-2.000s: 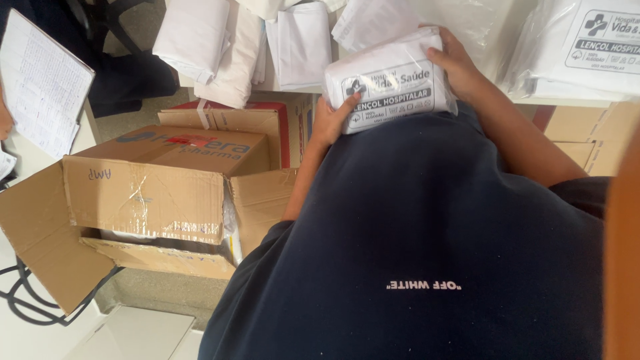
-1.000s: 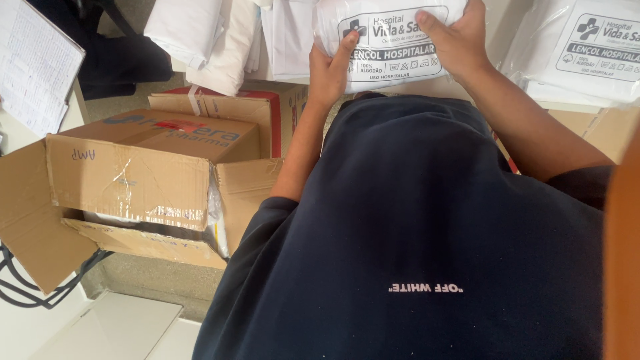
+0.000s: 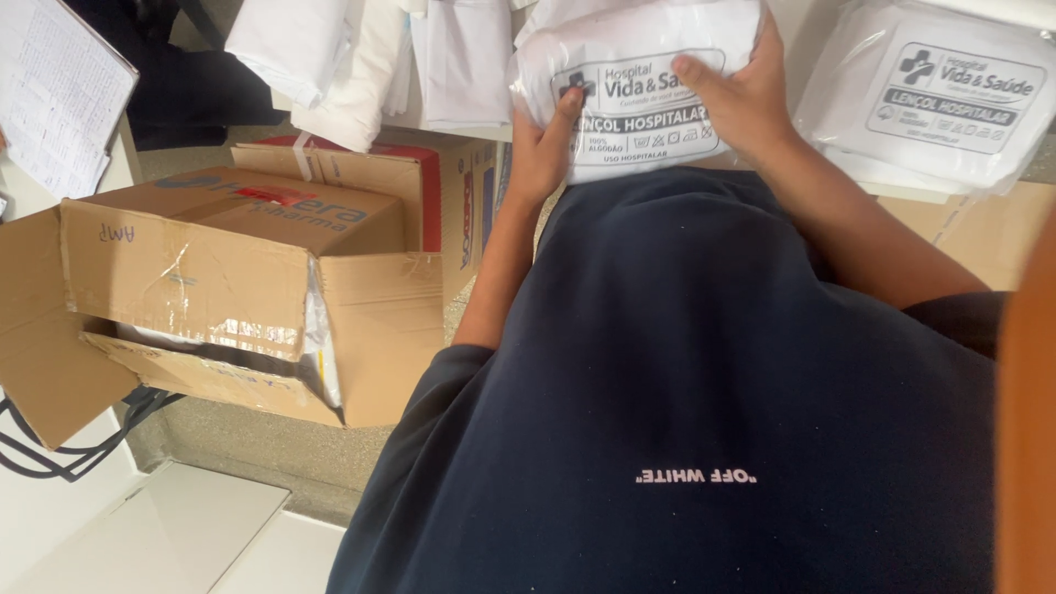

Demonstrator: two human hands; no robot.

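Observation:
A clear plastic package of folded white hospital sheet (image 3: 639,91), printed with dark writing, is held between both hands at the top centre. My left hand (image 3: 544,144) grips its left side, thumb on the front face. My right hand (image 3: 738,95) grips its right side, with the thumb lying over the print; the fingers behind are hidden. Similar packaged white sheets (image 3: 932,99) lie to the right on the white table. Folded white cloths (image 3: 466,62) rest on the table to the left of the held package.
An open cardboard box (image 3: 190,264) with raised flaps stands low on the left, beside other cardboard boxes (image 3: 466,190). Handwritten papers (image 3: 62,91) lie at the upper left. Black cables (image 3: 91,458) run behind a flap. More cardboard (image 3: 982,223) shows at the right.
Two seconds ago the package was tilted and my left thumb sat lower on its front. Both hands still hold it, and its printed face now shows more fully. The view has shifted somewhat.

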